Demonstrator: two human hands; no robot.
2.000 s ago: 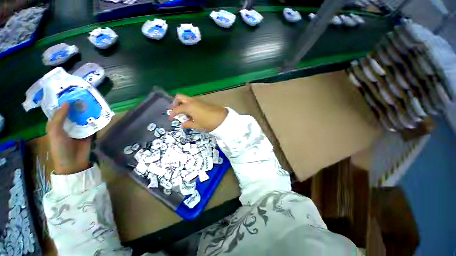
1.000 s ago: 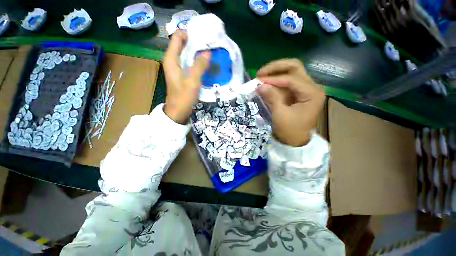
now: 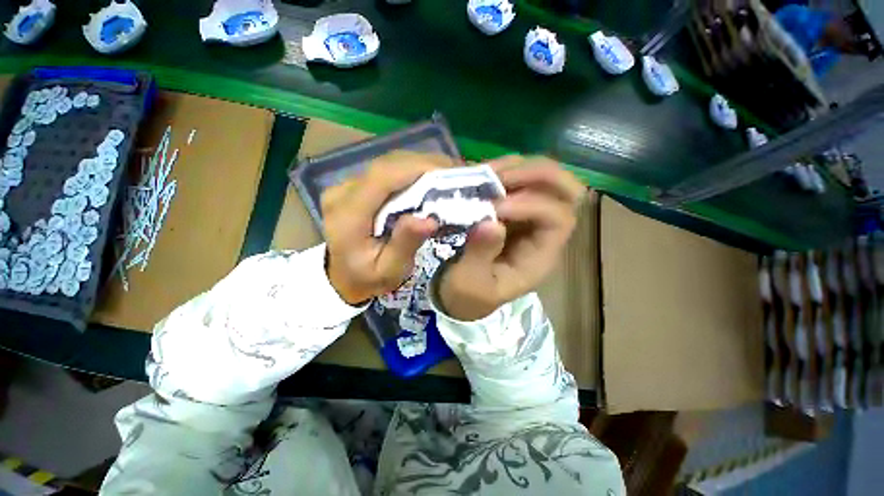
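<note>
A white housing [image 3: 456, 198] is held up over the centre tray, turned edge-on, so its blue insert is not seen. My left hand [image 3: 373, 228] grips its left side, with the thumb at the near edge. My right hand [image 3: 519, 232] grips its right side and is slightly blurred. Any small part in the fingers is hidden. Below the hands, the dark centre tray [image 3: 334, 167] holds a heap of small white plastic parts [image 3: 412, 291], partly covered by the hands.
Housings with blue inserts [image 3: 341, 45] sit spaced on the green belt [image 3: 426, 87]. At left, a tray [image 3: 87, 310] holds round parts [image 3: 73, 218], with thin white rods [image 3: 147, 208] beside it. Cardboard [image 3: 678, 310] and stacked wavy trays [image 3: 824, 329] are at right.
The housing has tilted from face-up to edge-on. My right hand has moved from beside the housing to close on its right side. Both hands are closer together and lower.
</note>
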